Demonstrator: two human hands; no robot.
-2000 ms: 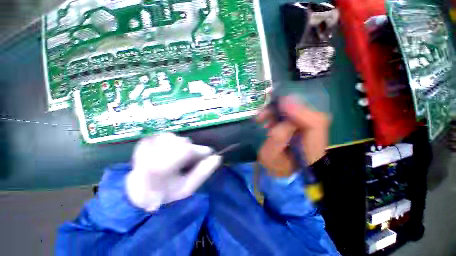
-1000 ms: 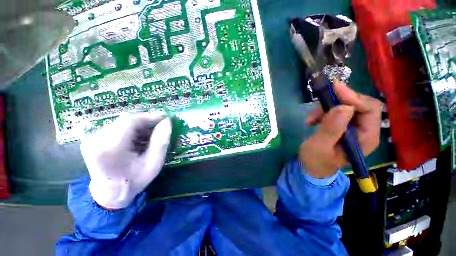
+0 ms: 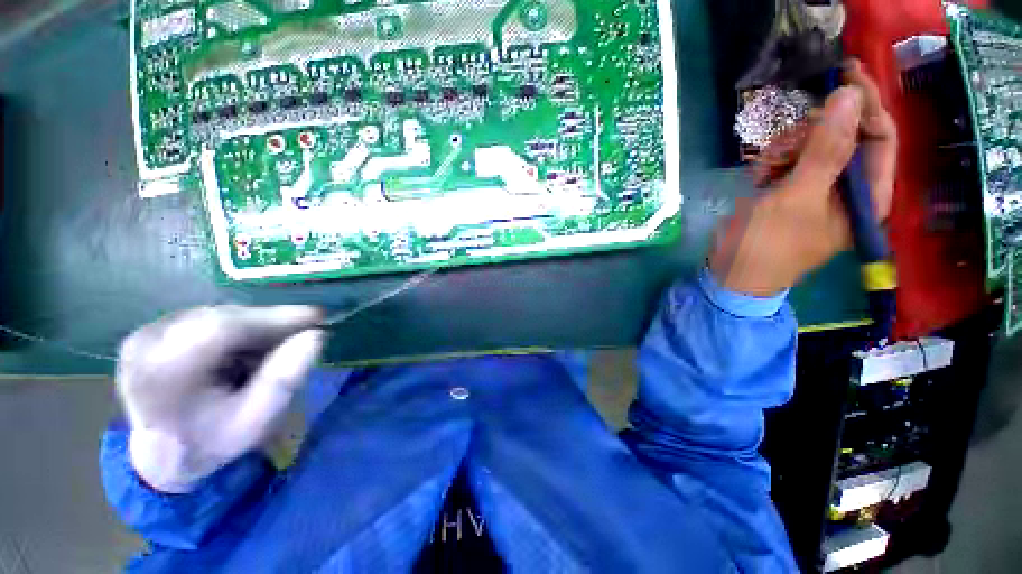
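My left hand (image 3: 213, 387), in a white glove, is at the bench's front edge, left and below the board, pinching a thin silvery solder wire (image 3: 387, 294) that points up right to the board's lower edge and trails off left. My bare right hand (image 3: 813, 196) is closed around the dark blue soldering iron (image 3: 864, 213), yellow band downward, at the iron stand (image 3: 793, 39). The iron's tip is hidden or blurred. The metal wool (image 3: 771, 117) lies just left of my right fingers. The green printed circuit board (image 3: 493, 135) lies solder side up.
A red carrier (image 3: 936, 258) stands right of my right hand, with another green board (image 3: 1001, 135) at the right edge. A black crate (image 3: 964, 392) below right holds assemblies with white blocks (image 3: 885, 489). The green bench (image 3: 101, 269) ends above my blue-clad lap.
My left hand has moved off the board, down and left, and the solder wire now shows. My right hand has shifted up and right with the iron. The board appears higher and farther right.
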